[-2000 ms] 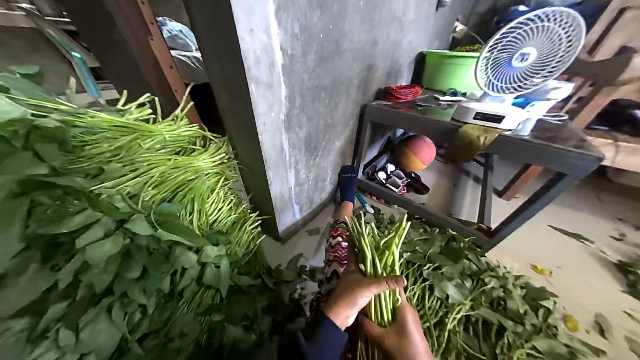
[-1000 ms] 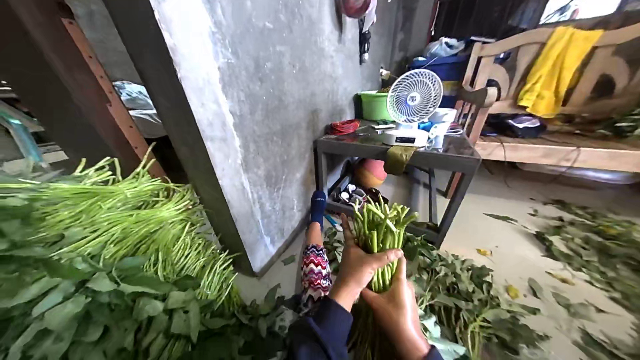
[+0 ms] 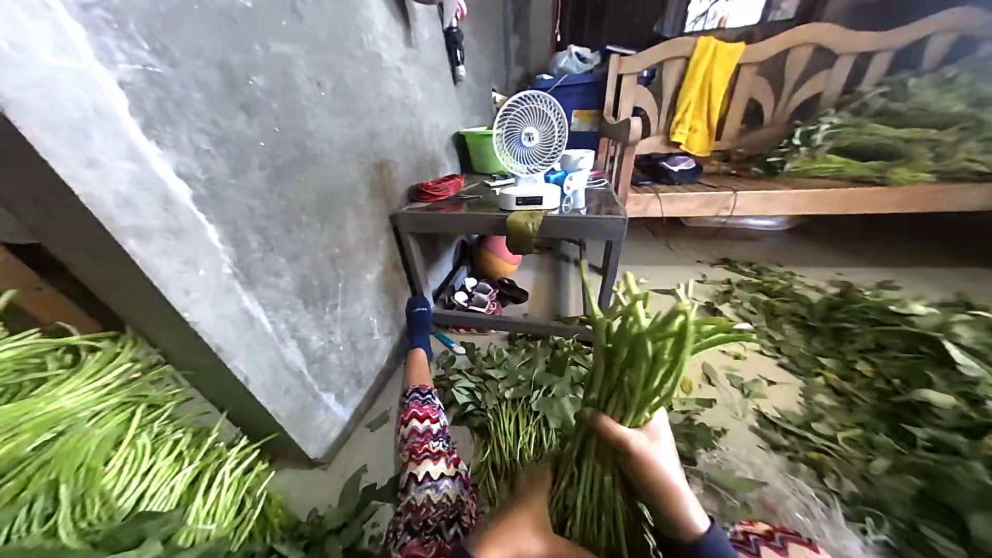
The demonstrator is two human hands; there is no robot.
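Observation:
A thick bundle of long green leafy-vegetable stems (image 3: 632,364) stands upright at the lower centre right, its stem ends at the top. My right hand (image 3: 647,457) is closed round its right side, thumb across the front. Blurred, my left hand (image 3: 527,519) is low at the bundle's left side; its fingers are partly hidden, and whether it grips cannot be told. Behind the bundle, more leafy stems (image 3: 515,434) lie on the floor. A large heap of stems (image 3: 93,442) fills the lower left.
My outstretched leg in patterned cloth (image 3: 434,465) reaches the concrete wall (image 3: 271,155). A dark table (image 3: 573,226) holds a white fan (image 3: 530,139); a ball (image 3: 496,257) and sandals lie beneath. A wooden bench (image 3: 814,203) bears greens. Loose leaves (image 3: 891,387) cover the floor at right.
Both hands were around the bundle; the left has moved lower and is now blurred. The view has swung right, showing more of the bench and floor leaves.

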